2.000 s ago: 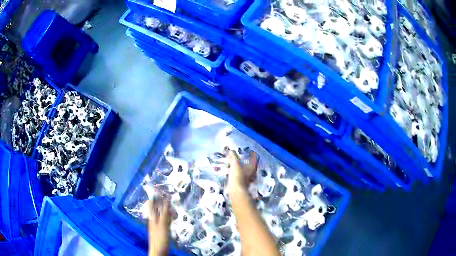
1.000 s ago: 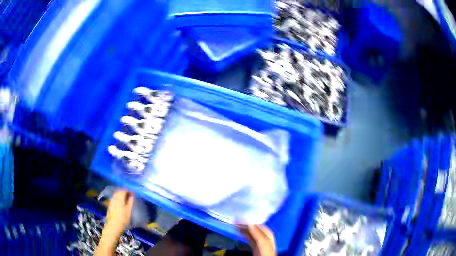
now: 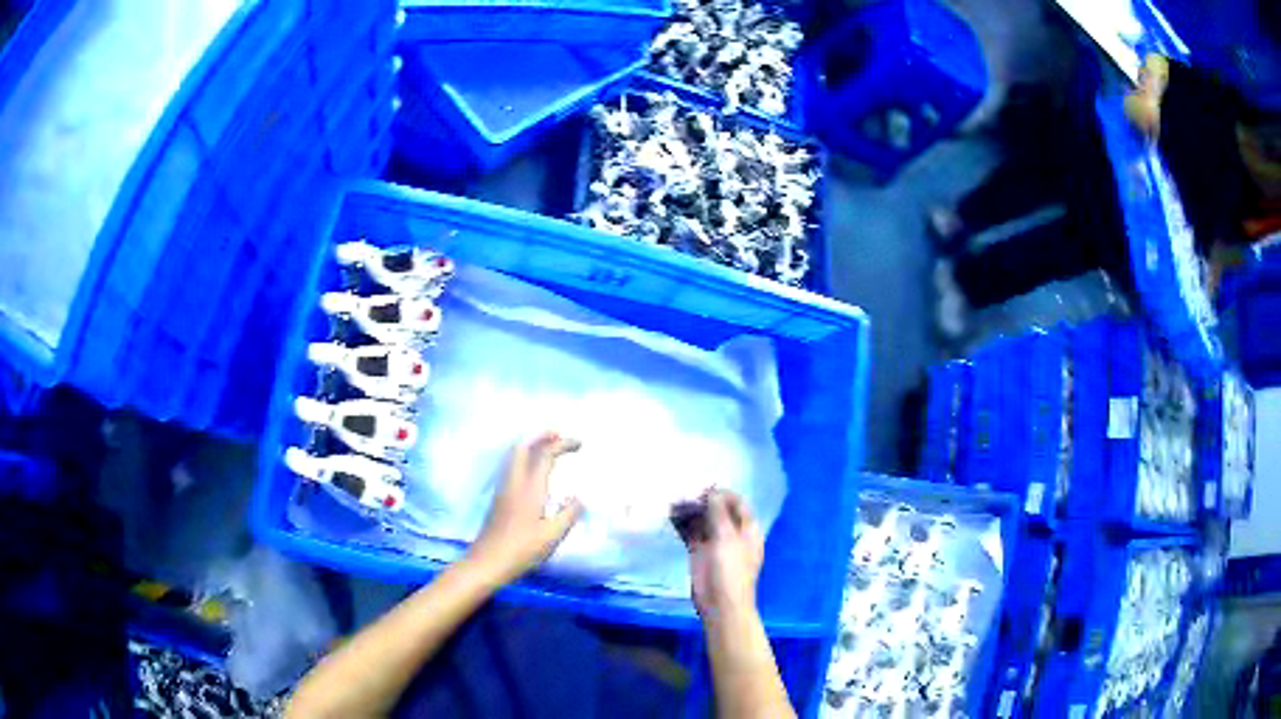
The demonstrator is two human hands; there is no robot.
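Observation:
The blue working crate (image 3: 562, 242) lies before me. Several white plastic units (image 3: 368, 368) with dark patches and red dots lie in a row at its left end. A large pale film (image 3: 618, 365), glaring bright in the middle, covers most of its floor. My left hand (image 3: 527, 517) is over the film with thumb and fingers apart, holding nothing. My right hand (image 3: 724, 551) is over the film's right part, fingers bent. A dark patch shows at its fingertips; I cannot tell if it is shadow or something held.
A crate of jumbled units (image 3: 703, 183) stands beyond. Tall blue crates (image 3: 232, 211) rise at left. A crate of bagged units (image 3: 906, 604) is at right, with full stacks (image 3: 1089, 464) beside it. A blue stool (image 3: 899, 84) and another person's hand (image 3: 1148, 96) show at upper right.
The view has turned from the crate of bagged units to the working crate. Both hands have moved from the working crate's near edge to over the film inside.

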